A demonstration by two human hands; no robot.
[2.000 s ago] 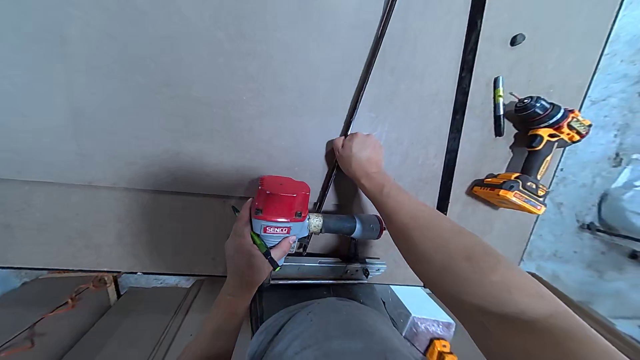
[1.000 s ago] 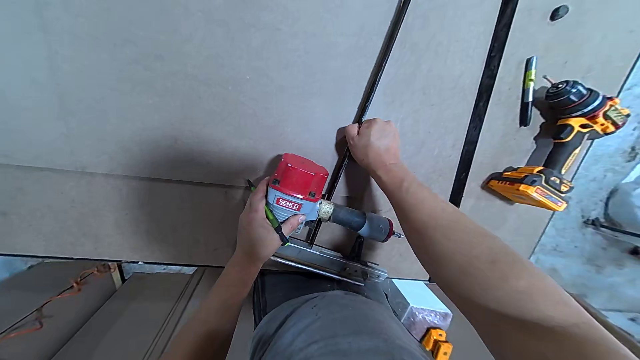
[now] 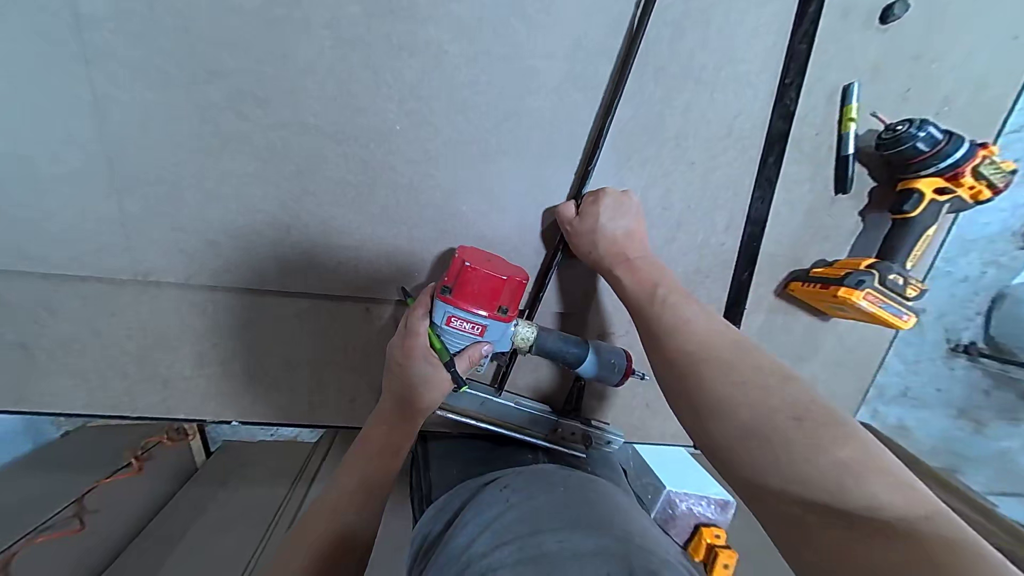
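My left hand [image 3: 424, 352] holds a red and grey Senco pneumatic nailer [image 3: 480, 300] by its head, with a green and black pen [image 3: 438, 349] also between its fingers. The nailer's dark handle points right and its metal magazine [image 3: 528, 420] lies across the near edge of the board. My right hand [image 3: 606, 228] is closed on a long, narrow dark strip [image 3: 612, 104], which runs from the nailer up to the top of the view. The strip's near end is partly hidden under the nailer.
A yellow and black cordless drill [image 3: 912, 216], a marker [image 3: 846, 138] and a dark oval piece [image 3: 894, 11] lie on the grey board [image 3: 320, 160] at right. A second dark strip [image 3: 774, 160] crosses it. Nearer me are a white box [image 3: 684, 480] and yellow parts [image 3: 710, 550].
The view has shifted slightly. My left hand still holds the nailer and my right hand still grips the strip, with little change in their places.
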